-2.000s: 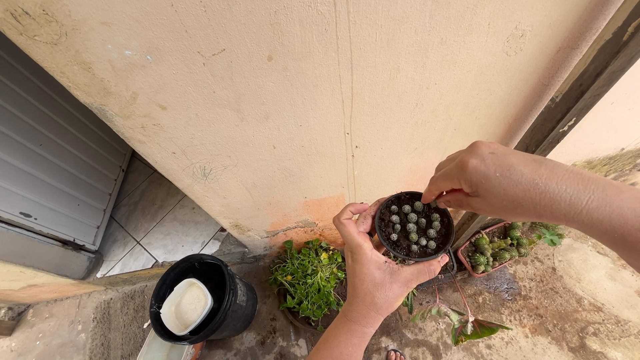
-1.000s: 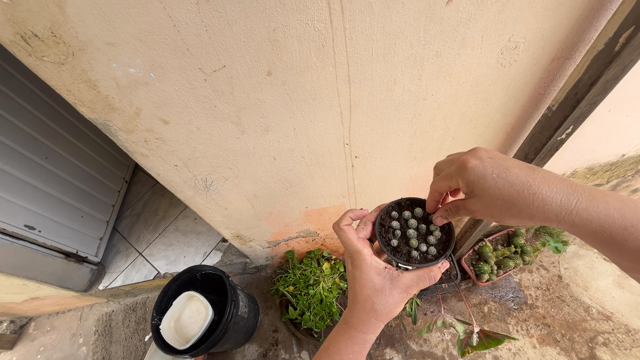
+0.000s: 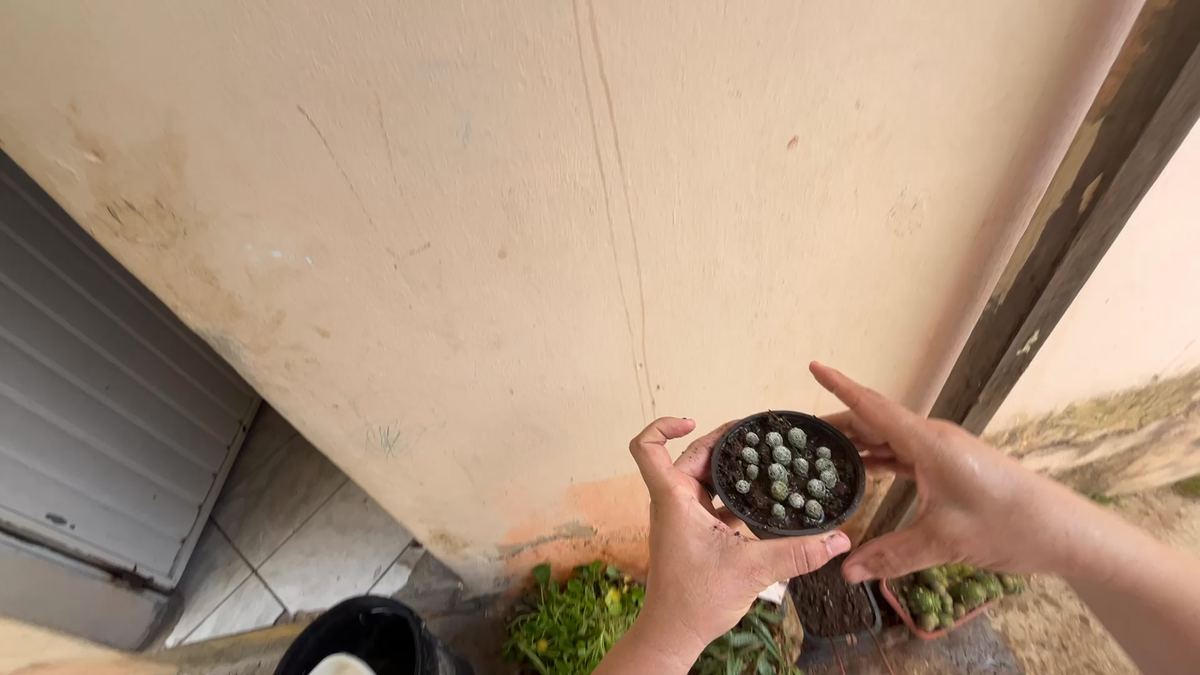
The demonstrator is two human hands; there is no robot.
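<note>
A round black plastic pot [image 3: 720, 473] of dark soil carries several small round cacti [image 3: 780, 472], set apart from one another. My left hand [image 3: 708, 539] holds it from the left and below, its thumb along the near side. On the right, my right hand [image 3: 923, 487] is spread, thumb low and index finger raised, with its other fingers partly hidden behind the pot's right side. Whether those fingers touch the pot cannot be told. Bits of soil cling to the left palm.
A stained wall [image 3: 469, 234] stands ahead. Below are a black bucket [image 3: 375, 628] with a white container [image 3: 341, 665], a leafy green plant [image 3: 572, 619], a tray of soil [image 3: 830, 605] and a reddish planter [image 3: 923, 630] of cacti. A white ribbed metal door [image 3: 103, 394] is at left.
My right hand has drawn back from the soil surface to the pot's right side and its fingers have spread. My left hand still holds the pot. The view has tilted upward.
</note>
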